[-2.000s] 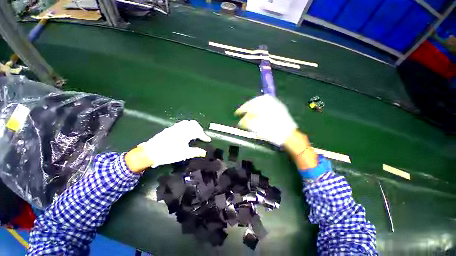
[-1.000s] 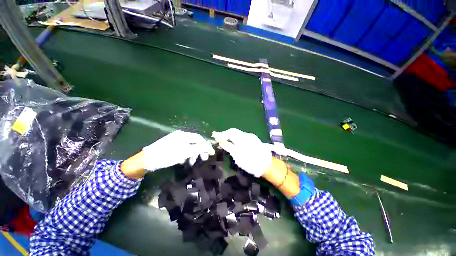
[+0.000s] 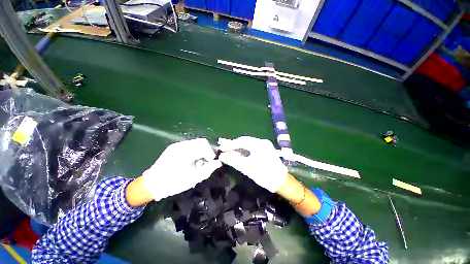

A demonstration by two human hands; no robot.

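My gloved left hand (image 3: 181, 167) and gloved right hand (image 3: 253, 161) meet fingertip to fingertip above the top of the heap of black pads (image 3: 216, 216). A small dark piece (image 3: 242, 151) shows at my right fingers, and a little reddish-dark bit shows between the fingertips of both hands. The fingers hide most of what is held, so I cannot tell whether it is a circuit board, a pad or both. A blue band is on my right wrist.
A circuit board (image 3: 390, 137) lies on the green belt (image 3: 206, 98) at right, another (image 3: 78, 79) at far left. The purple strip (image 3: 277, 111) crosses the belt, with tape strips (image 3: 324, 165) at its ends. A plastic bag (image 3: 56, 149) is at left, a thin stick (image 3: 397, 220) at right.
My right hand has come back from over the belt to meet my left hand above the pads. The circuit board at right has moved further right. Another board now shows at far left.
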